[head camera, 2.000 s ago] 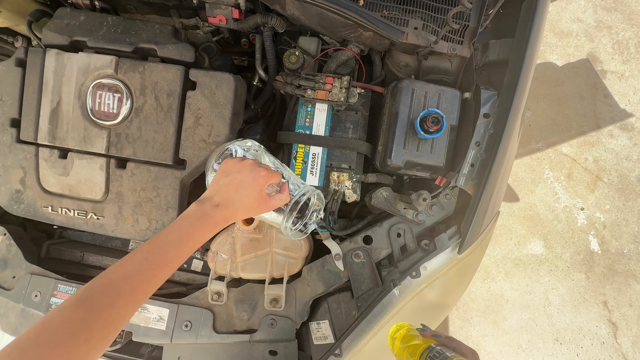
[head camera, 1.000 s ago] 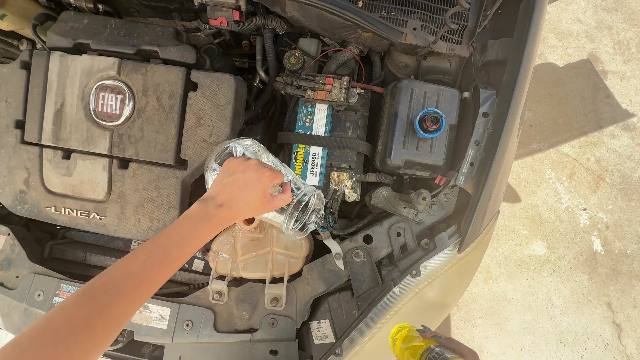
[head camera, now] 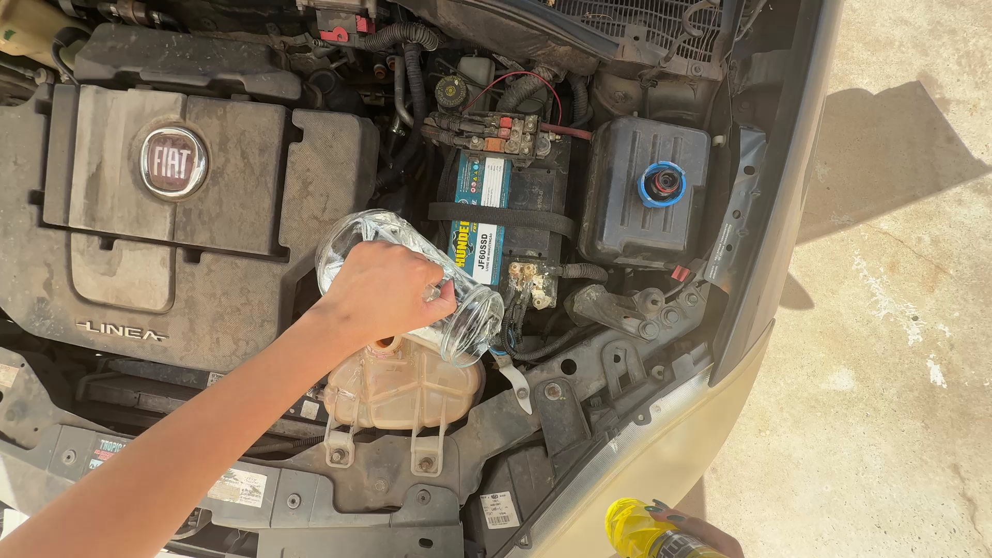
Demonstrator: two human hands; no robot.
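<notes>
My left hand [head camera: 387,291] reaches in from the lower left and grips a clear glass-like jar [head camera: 465,322], which is tilted with its round end toward the lower right. Its contents cannot be told. Right below is a tan translucent coolant expansion tank [head camera: 411,387], its neck partly hidden by my hand. Beside the jar stands the car battery [head camera: 535,186] under a black strap. Near the bottom edge, my right hand [head camera: 701,531] is partly in view and holds a bottle [head camera: 639,531] with a bright yellow upper part; its lower part is cut off by the frame.
A Fiat Linea engine cover [head camera: 232,155] fills the left. Right of the battery sits a black reservoir [head camera: 639,232] with a blue ring around its neck. The front crossmember [head camera: 380,484] runs along the bottom. Beyond the fender [head camera: 783,194] lies sunlit concrete ground [head camera: 891,387].
</notes>
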